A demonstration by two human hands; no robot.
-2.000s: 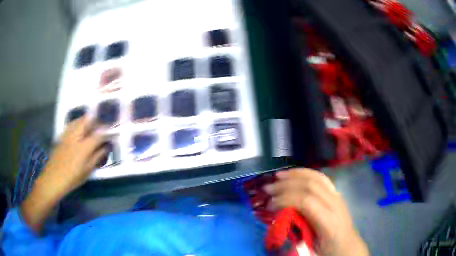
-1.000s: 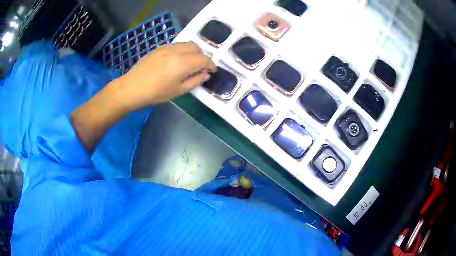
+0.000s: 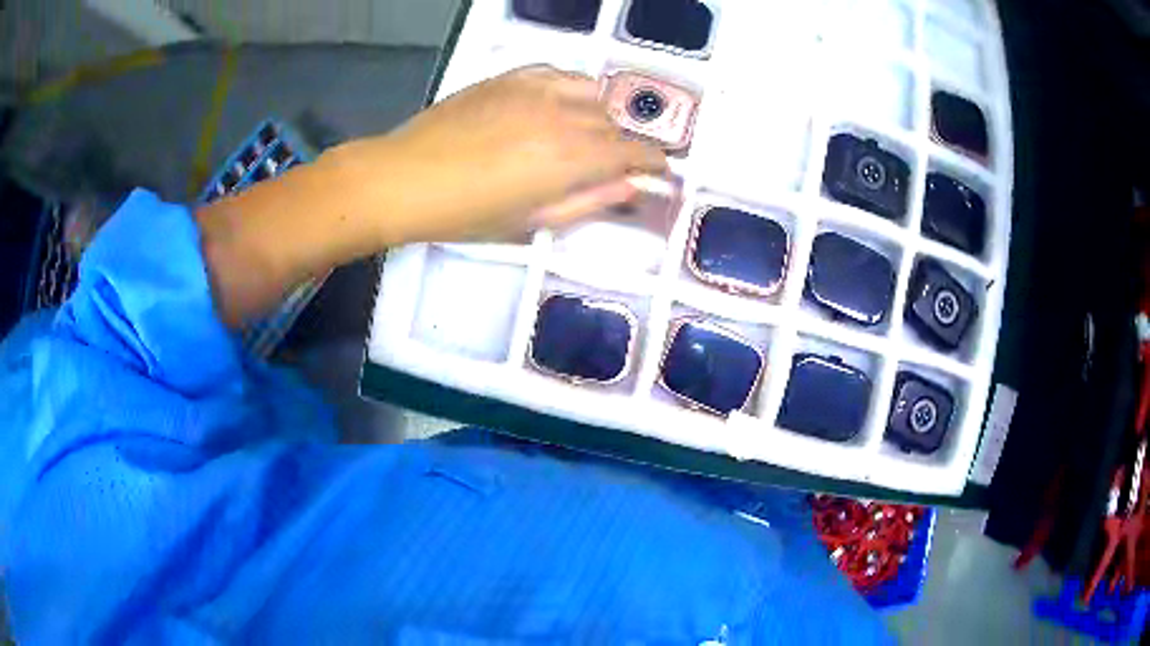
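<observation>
A white blister tray (image 3: 769,139) holds smartwatch bodies. Several lie screen up, such as the one with a rose-gold rim (image 3: 740,250). Others lie back up, including a rose-gold watch back (image 3: 650,107) and a black watch back (image 3: 923,413). My left hand (image 3: 555,164) is over the tray's left part, its fingers at a pocket just below the rose-gold back. The fingertips are blurred, and I cannot tell whether they hold a watch. The near-left corner pocket is bare. My right hand is out of the picture.
The tray lies on a green-topped bench (image 3: 605,444). A paper label (image 3: 994,435) is at its right edge. A blue bin (image 3: 921,562) with red spring clamps (image 3: 864,536) is below the bench's near edge. Dark material and red clamps are at far right.
The view has turned, and the tray now sits squarer. My left hand has moved from the near-left pocket further into the tray. The screen-up watch below the rose-gold back no longer shows clearly.
</observation>
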